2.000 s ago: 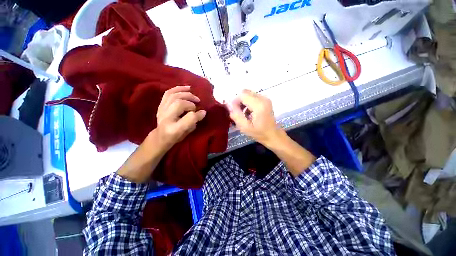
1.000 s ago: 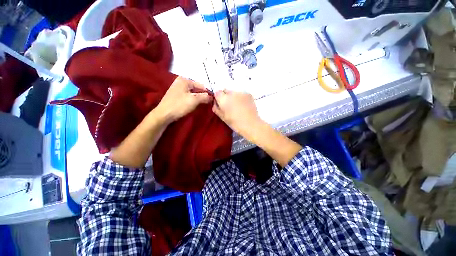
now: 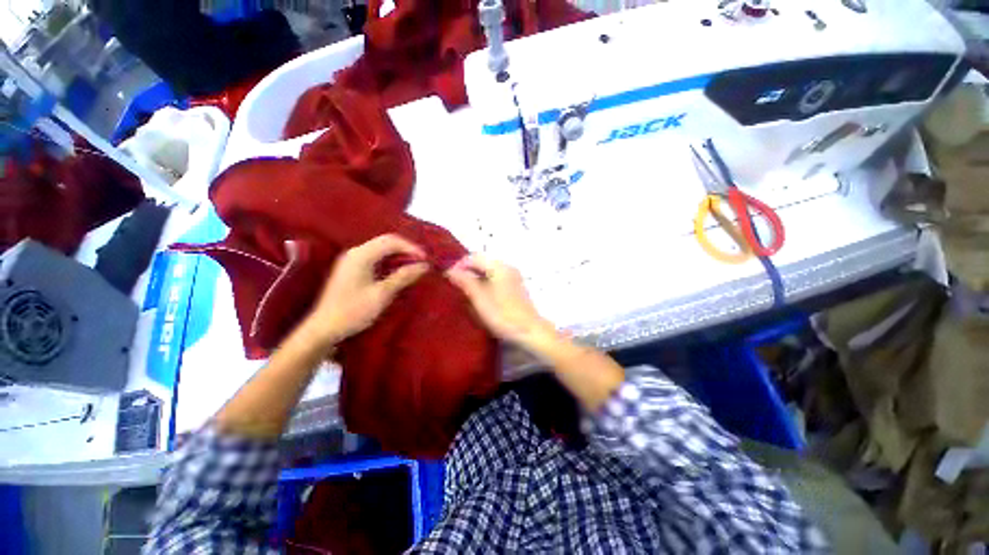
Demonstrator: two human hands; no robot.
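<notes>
A dark red garment piece (image 3: 418, 358) lies bunched on the white table left of the needle and hangs over the front edge. My left hand (image 3: 363, 284) pinches its upper right edge between thumb and fingers. My right hand (image 3: 501, 301) pinches the same edge just to the right, fingertips close to the left ones. The exact bit of cloth between the fingertips is too small to tell. The presser foot and needle (image 3: 534, 195) are up and to the right of the hands, with no cloth under them.
Scissors (image 3: 740, 222) with yellow and red handles lie right of the needle, on a blue cord (image 3: 773, 280). The white sewing machine (image 3: 640, 98) stands behind. A blue bin (image 3: 418, 510) with red pieces is below the table. Khaki pieces (image 3: 906, 358) are heaped at right.
The view has tilted up, showing more of the machine. My right hand, apart from the left two seconds ago, came to the cloth edge beside it; both still pinch there, fingertips now slightly farther apart.
</notes>
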